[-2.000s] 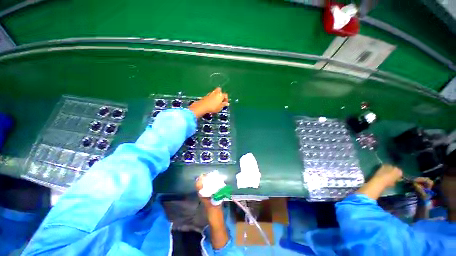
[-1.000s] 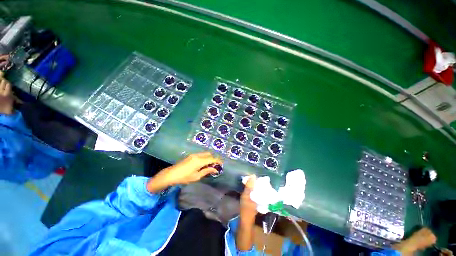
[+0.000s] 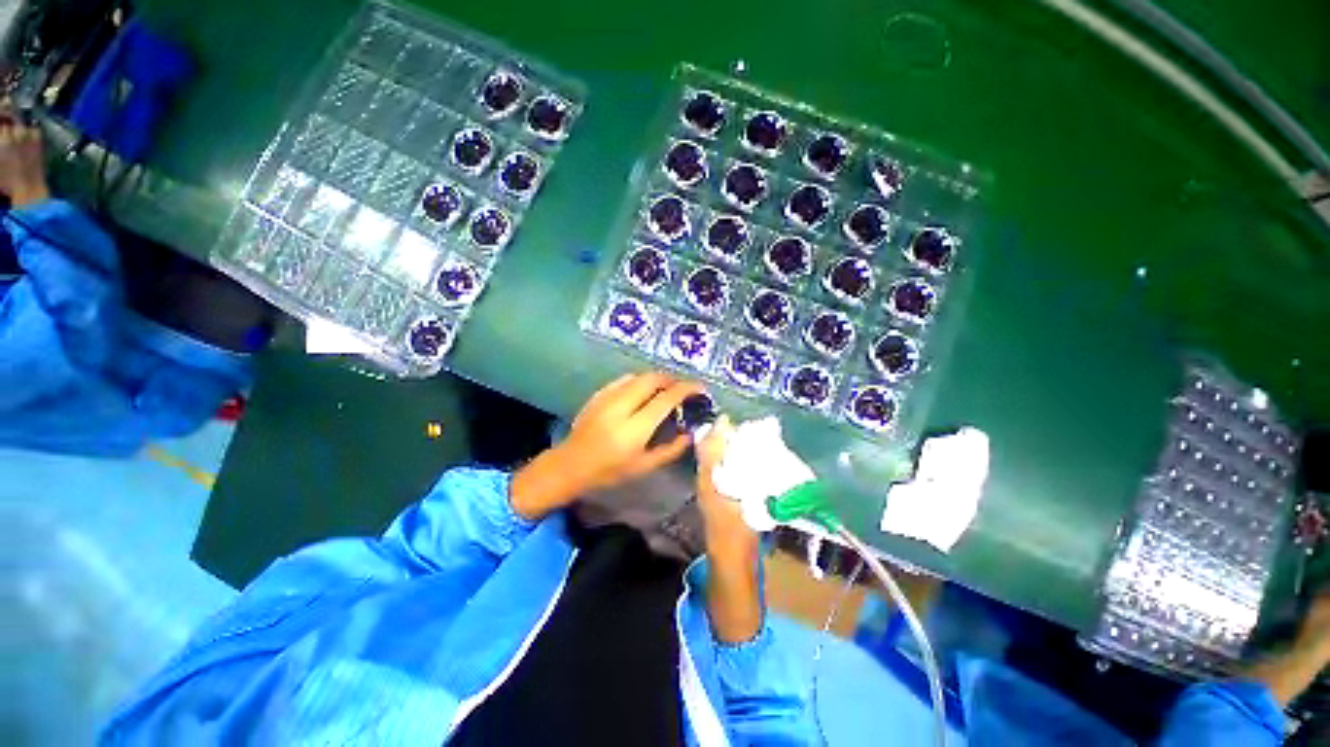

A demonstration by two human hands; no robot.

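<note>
My left hand (image 3: 619,435) holds a round black lens unit (image 3: 693,415) in its fingertips at the bench's front edge. My right hand (image 3: 724,504) is beside it, fingers around a white wipe (image 3: 761,470) and a green air gun (image 3: 802,505), whose body is partly hidden by the wipe. The wipe is close to the lens unit; I cannot tell if they touch. A clear tray (image 3: 948,187) with dark round units in nearly all pockets lies just beyond my hands. A part-filled clear tray (image 3: 314,183) lies to the left, its units along the right side.
A clear hose (image 3: 916,625) hangs from the green tool. A spare white wipe (image 3: 938,489) lies right of the full tray. A small-part tray (image 3: 1199,511) lies far right, near a neighbour's arm (image 3: 1298,657). Another person's sleeve (image 3: 73,307) and a blue object (image 3: 131,91) are at the left.
My left hand went from the full tray's far edge back to the bench edge with a lens unit, and is now beside the wipe in my right hand. The view has shifted.
</note>
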